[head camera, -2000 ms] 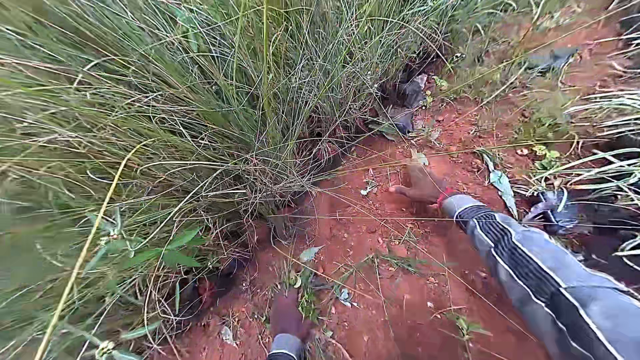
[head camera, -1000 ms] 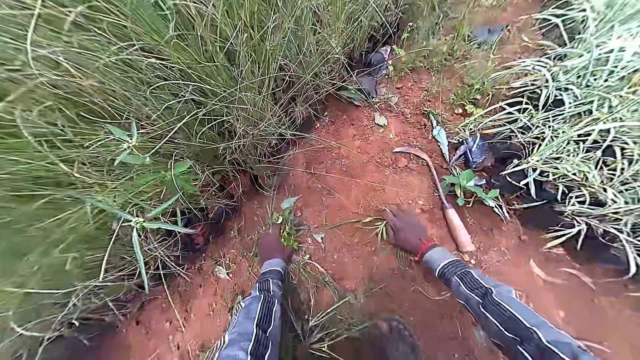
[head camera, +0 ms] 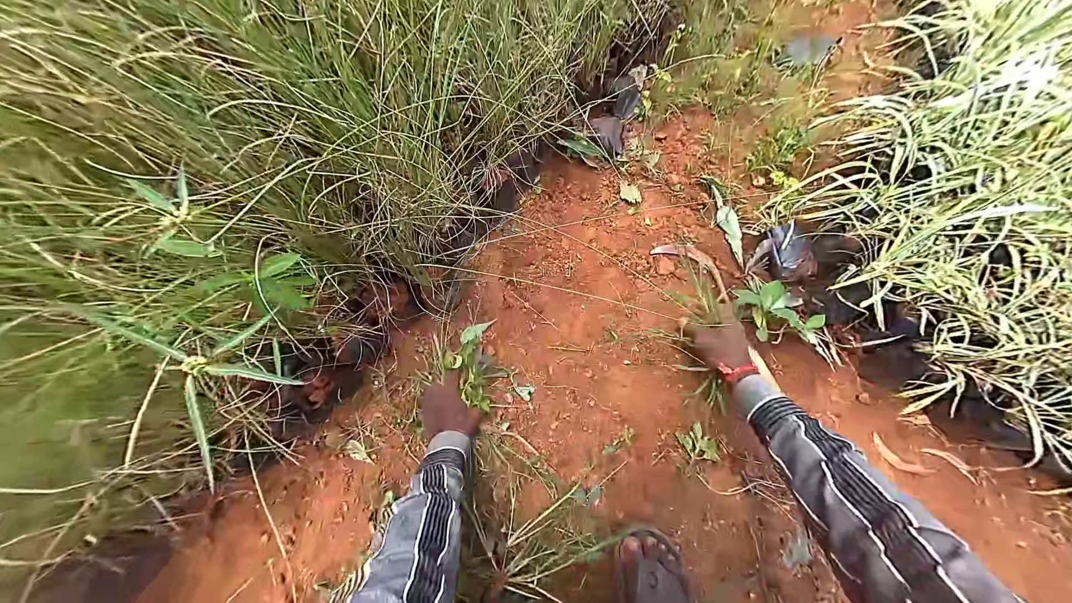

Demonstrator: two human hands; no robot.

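My left hand point(head camera: 450, 406) is closed on a small bunch of green weeds point(head camera: 474, 368), low over the red soil left of the middle. My right hand point(head camera: 720, 342), with a red band at the wrist, holds a tuft of thin grass point(head camera: 705, 303). It is over a sickle, whose curved blade point(head camera: 699, 256) shows beyond the fingers; part of the pale wooden handle point(head camera: 764, 367) shows beside the wrist. Whether the fingers touch the sickle cannot be seen. A leafy green seedling point(head camera: 775, 308) stands right of this hand.
Tall grass point(head camera: 335, 126) lines the left side, and striped grass point(head camera: 971, 218) the right. Dark plastic plant bags point(head camera: 791, 249) edge the soil path. Pulled weeds point(head camera: 523, 544) lie near my sandalled foot point(head camera: 653, 569). A broad-leaved plant point(head camera: 194, 364) rises at left.
My right hand has moved right, from bare soil beside the sickle to over its handle, and now holds a grass tuft. My left hand keeps its greens. The view has shifted since the oldest frame.
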